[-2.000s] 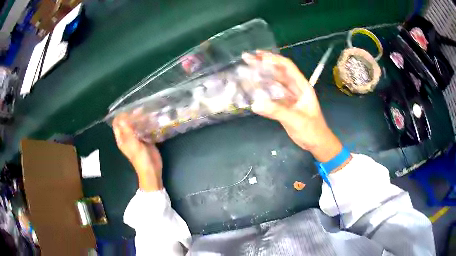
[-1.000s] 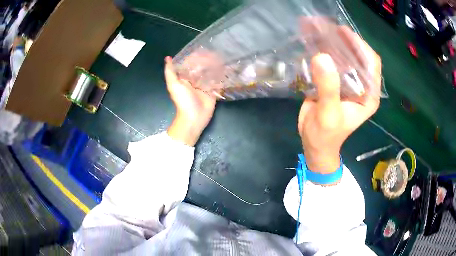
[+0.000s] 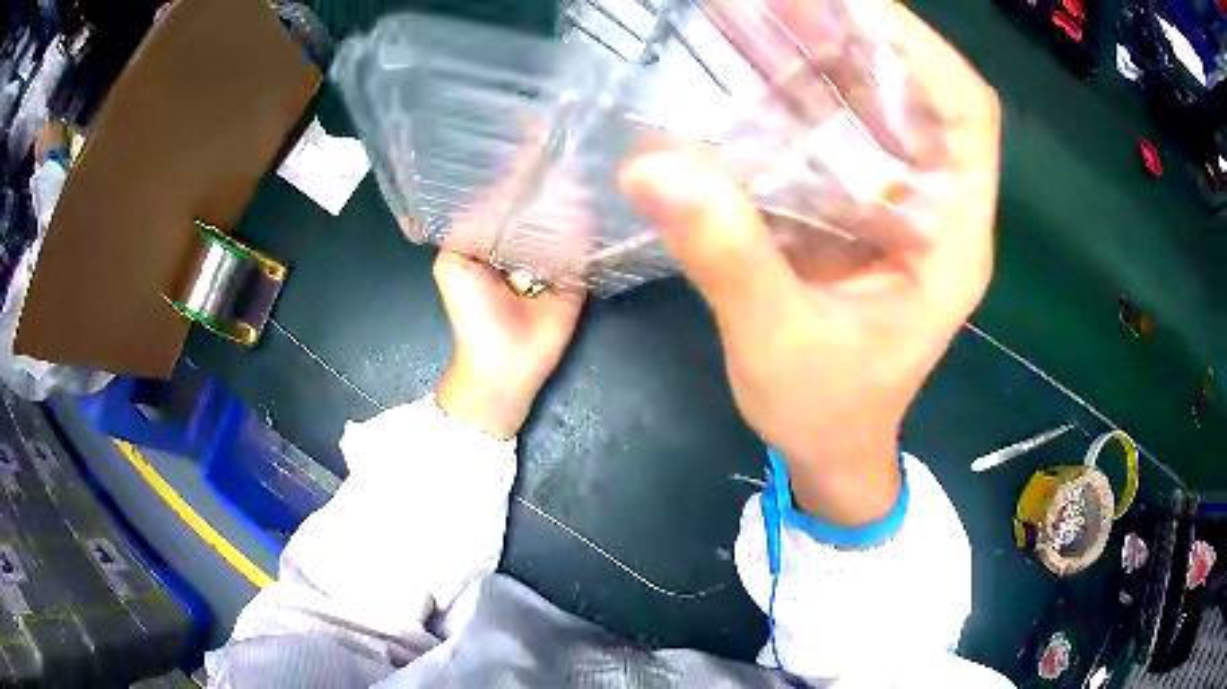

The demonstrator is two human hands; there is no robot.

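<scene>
A clear plastic blister tray (image 3: pixel 464 115) is held up above the bench, tilted and partly blurred. My left hand (image 3: pixel 505 337) grips its lower left part, with the fingers showing through the plastic. My right hand (image 3: pixel 834 296) grips its right side, thumb in front and fingers behind. A small silver and yellow piece (image 3: pixel 525 281) shows at the tray's lower edge by my left hand; I cannot tell what it is. A blue wrist strap (image 3: pixel 848 528) is on my right wrist.
A brown cardboard divider (image 3: pixel 168 189) and a solder wire reel (image 3: pixel 215 284) stand at left, beside white paper (image 3: pixel 324 167). Thin wire crosses the green mat (image 3: pixel 633 444). At right lie a pale pointed stick (image 3: pixel 1023 447), a yellow-wrapped pot (image 3: pixel 1066 520), a tape roll (image 3: pixel 1114 464) and pink parts (image 3: pixel 1055 657).
The tray has swung up and turned between my hands. The row of silver and yellow pieces seen in it earlier no longer shows clearly. My view has turned since two seconds ago.
</scene>
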